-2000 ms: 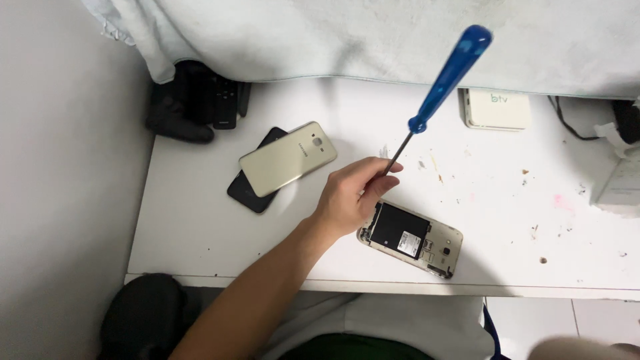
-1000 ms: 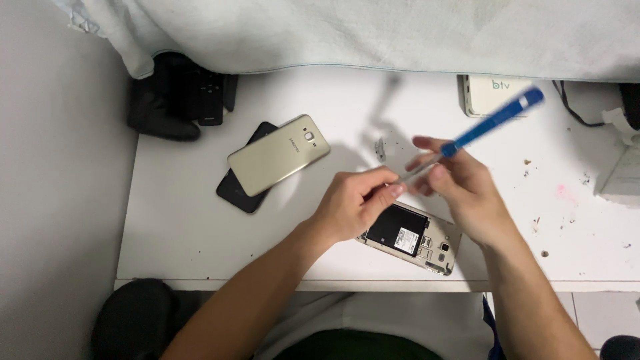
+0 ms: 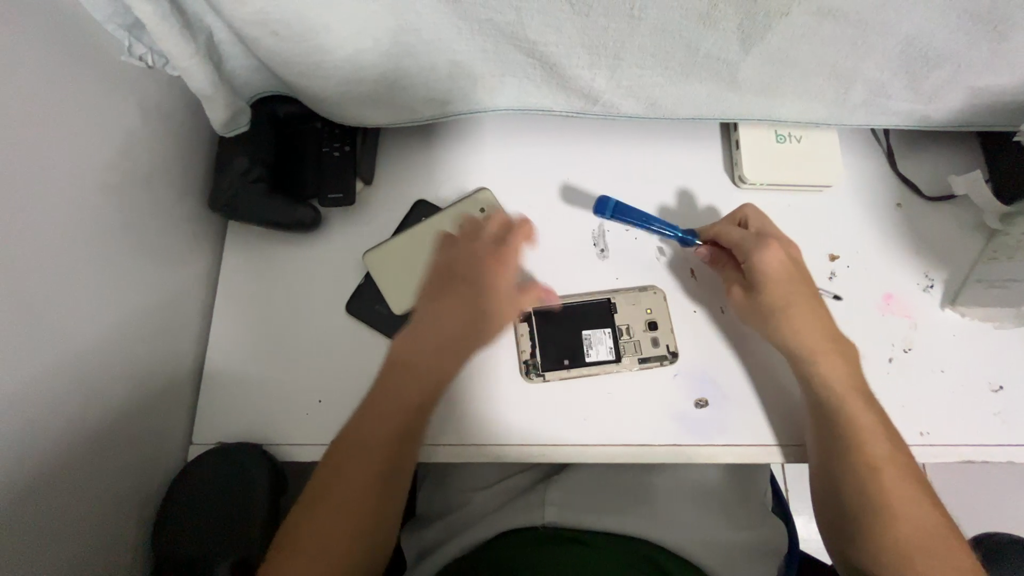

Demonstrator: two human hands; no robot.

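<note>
My right hand (image 3: 748, 276) pinches a screwdriver with a blue handle (image 3: 644, 222) by its shaft close to the handle; the handle points left and the dark tip shows beyond the hand. My left hand (image 3: 476, 280), blurred and with fingers spread, is over a gold phone back cover (image 3: 408, 260). That cover lies across a dark phone or cover (image 3: 370, 306). Between my hands an opened smartphone (image 3: 660, 308) lies on the table, its inner side up, with a black battery (image 3: 560, 336) bearing a white label. My left thumb is just above its upper left edge.
On the white table (image 3: 320, 384), a black game controller (image 3: 256, 176) and a remote control (image 3: 338, 164) sit at the back left. A white TV box (image 3: 788, 160) stands at the back right, near a black cable (image 3: 904, 172). A light cloth (image 3: 560, 56) hangs along the back.
The screwdriver, between both hands a second ago, is now in my right hand alone, its handle turned to the left. My left hand has moved left, off the screwdriver, towards the gold cover.
</note>
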